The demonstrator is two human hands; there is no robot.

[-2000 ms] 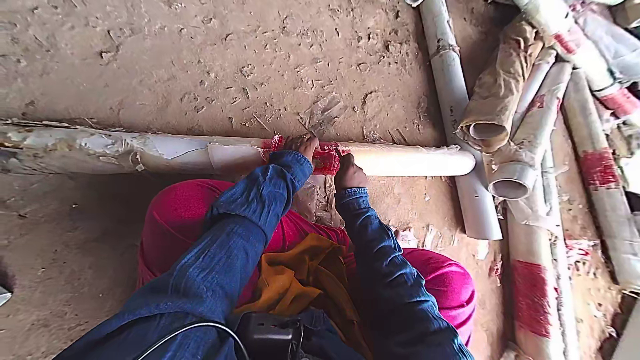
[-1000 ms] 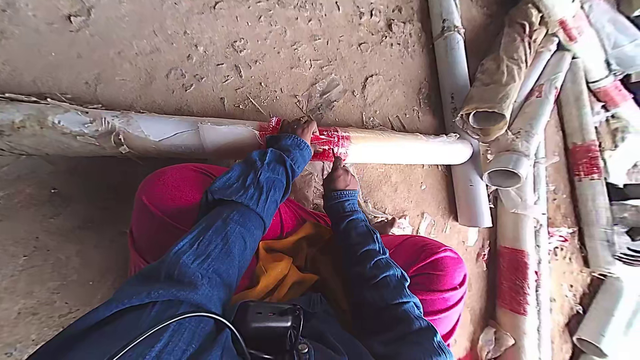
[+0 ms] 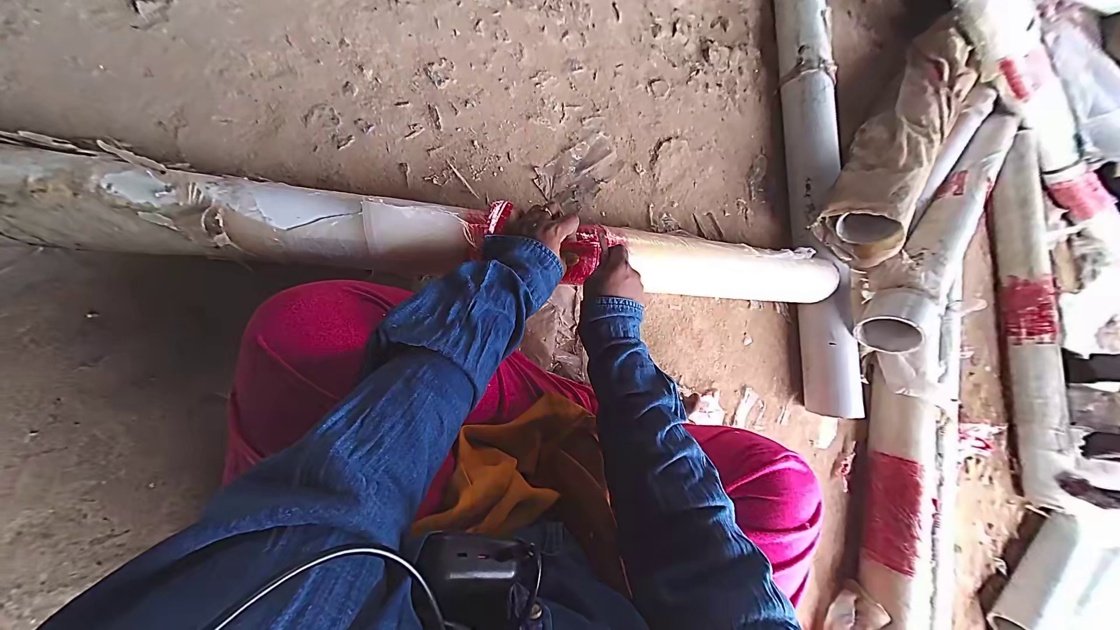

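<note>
A long white plastic pipe point(image 3: 726, 267) lies crosswise before my knees, its left part cased in cracked, dirty wrapping. Around its middle runs a red woven band point(image 3: 584, 254). My left hand point(image 3: 547, 229) lies over the pipe at the band, fingers curled on the red material. Just right of it, my right hand point(image 3: 615, 276) is closed at the band's right edge, low on the pipe's near side. Whether either hand pinches a loose end is hidden by the fingers.
A second white pipe point(image 3: 818, 157) runs lengthwise under the first one's right end. Further right lie several wrapped pipes, some red-banded, one in brown wrapping point(image 3: 910, 131). Clear plastic film point(image 3: 577, 166) lies on the dirt floor point(image 3: 350, 96) beyond my hands.
</note>
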